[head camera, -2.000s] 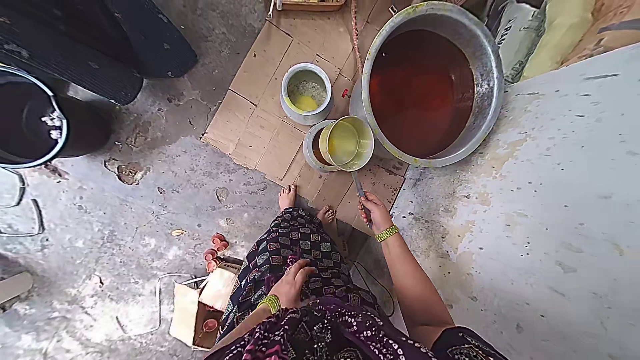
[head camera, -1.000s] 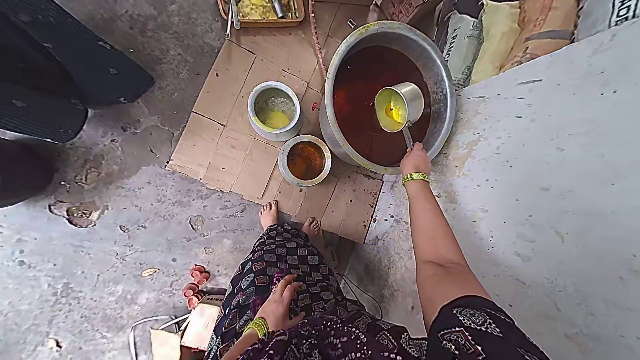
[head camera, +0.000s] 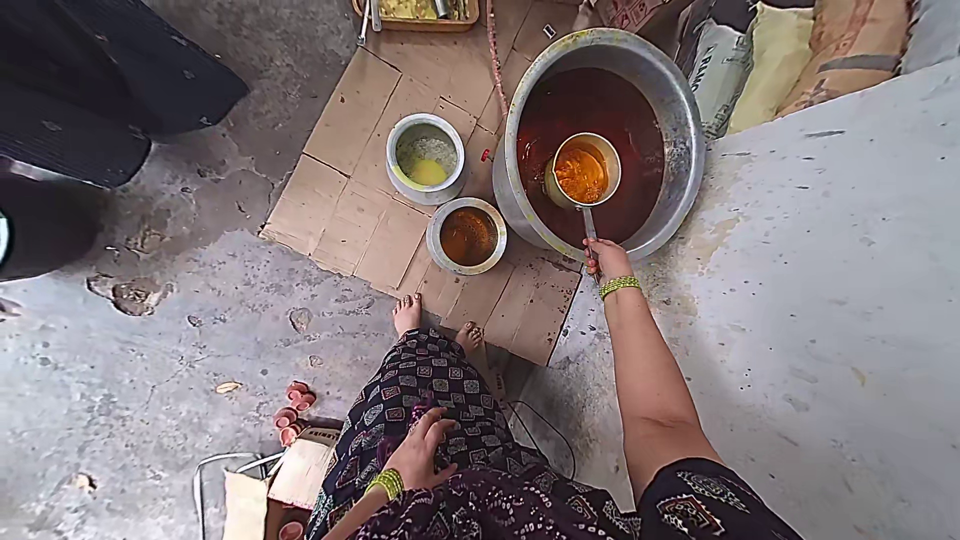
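Note:
My right hand (head camera: 606, 260) grips the handle of a metal saucepan-like dipper (head camera: 587, 171), which holds orange-brown liquid. The dipper is inside a large metal pot (head camera: 686, 161) of dark red-brown liquid, over its near part. To the left of the big pot stands a small metal pot (head camera: 504, 241) with brown liquid. Just behind that one is another small metal pot (head camera: 397, 178) with cloudy liquid and a yellow patch. My left hand (head camera: 421, 455) rests on the patterned cloth over my lap, fingers apart, holding nothing.
Flattened cardboard (head camera: 364, 109) lies under the pots. A tray (head camera: 427, 24) with utensils sits at the top. Filled sacks (head camera: 776, 64) lean at the top right. Small clay cups (head camera: 294, 409) and an open cardboard box (head camera: 304, 469) are at lower left. A dark cable (head camera: 555, 433) lies near my feet.
My right hand has moved the dipper from over the small brown-liquid pot into the large pot. Its content looked yellow before and looks orange-brown now. My left hand stays on my lap.

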